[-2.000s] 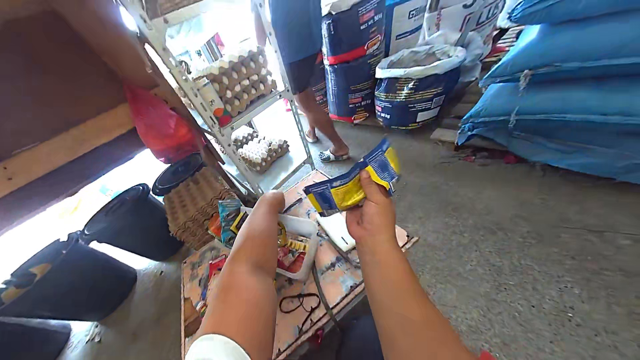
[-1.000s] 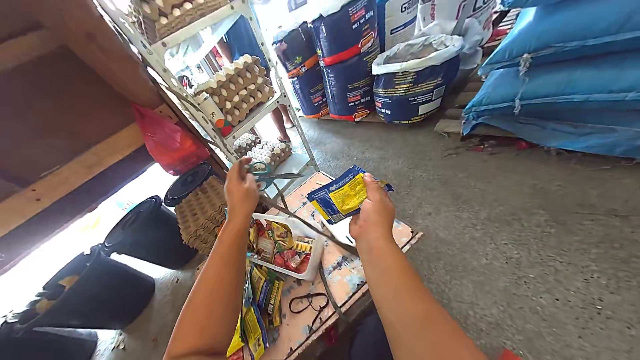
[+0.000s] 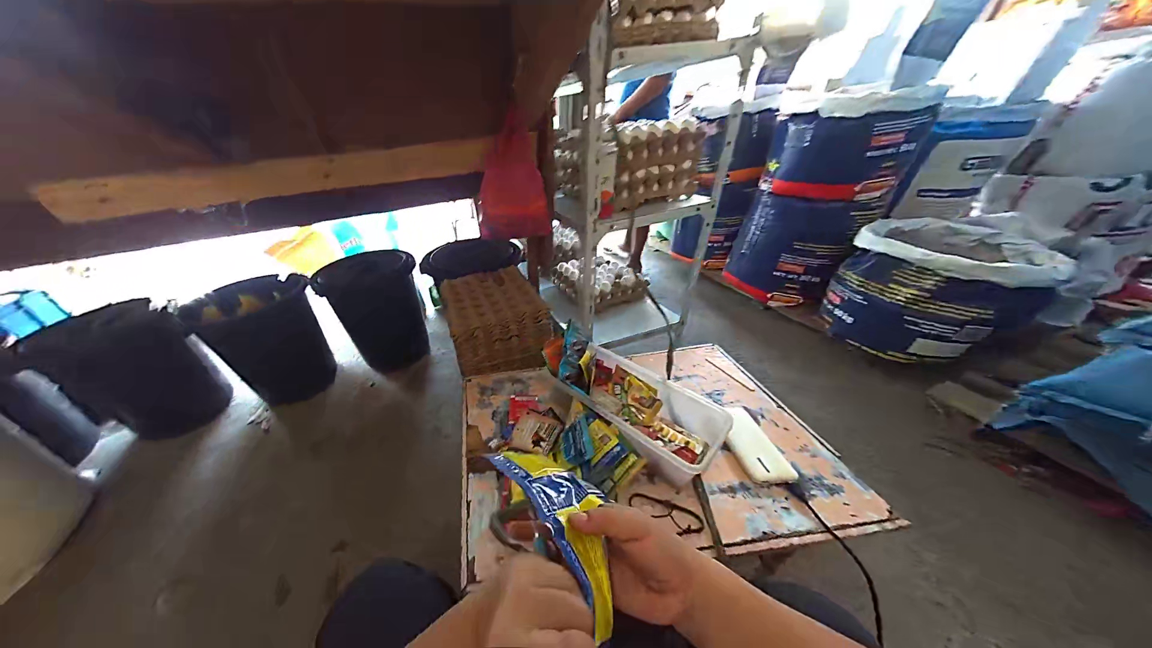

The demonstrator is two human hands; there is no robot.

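Observation:
A strip of blue and yellow foil sachets (image 3: 562,513) hangs bent above the low table's near edge. My right hand (image 3: 643,562) pinches it between thumb and fingers. My left hand (image 3: 540,598) is closed against its left side, around a dark looped tool (image 3: 508,531), perhaps scissors; the strip and blur partly hide it. Just beyond, more sachets (image 3: 598,450) lie loose on the worn, painted table (image 3: 810,504). A white plastic tub (image 3: 711,418) holds mixed small packets. Beside it lies a white power bank (image 3: 759,445) with a black cable, and a dark cord loop (image 3: 670,513) lies nearer me.
Black buckets (image 3: 373,306) and stacked egg trays (image 3: 495,315) stand at the left. Behind the table is a metal shelf (image 3: 652,211) with eggs; a person is partly visible beyond it. An open feed sack (image 3: 936,297) and blue sacks (image 3: 1089,405) stand at the right.
My left hand has come back from near the shelf to the sachet strip. My right hand has drawn the strip lower, closer to me. The view has swung left.

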